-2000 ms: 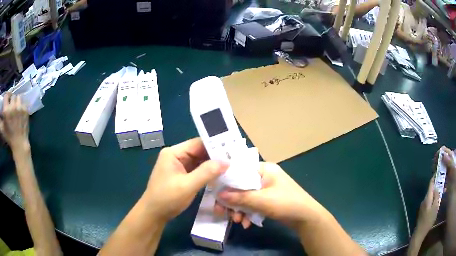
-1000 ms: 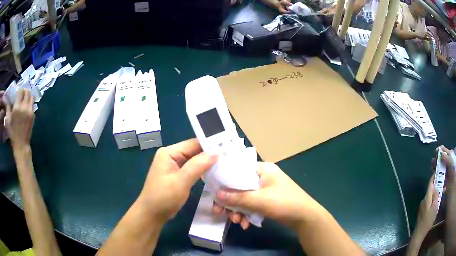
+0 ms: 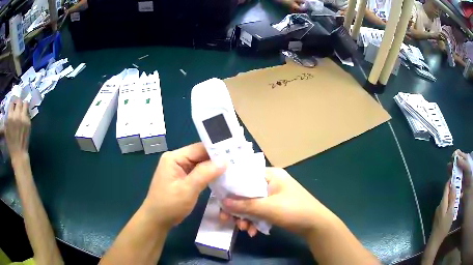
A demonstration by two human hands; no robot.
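A white infrared thermometer (image 3: pixel 217 124) with a dark square screen is held upright in front of me, its screen towards me. My left hand (image 3: pixel 181 181) grips its left side, with the thumb on the front below the screen. My right hand (image 3: pixel 269 202) holds its lower part through a crumpled whitish sleeve (image 3: pixel 241 178), which covers the handle. A retail carton (image 3: pixel 215 233) lies on the table below my hands and is partly hidden by them.
Three cartons (image 3: pixel 128 111) lie side by side at left. A brown cardboard sheet (image 3: pixel 311 111) lies beyond my right hand. Fanned leaflets (image 3: pixel 425 118) are at right. Black bins (image 3: pixel 155 23) stand at the back. Other people's hands show at left (image 3: pixel 18 129), right (image 3: pixel 448 199) and the back.
The thermometer has shifted slightly left and my left thumb sits a little lower and further left on it. At far left, another person's hand has moved among the white slips.
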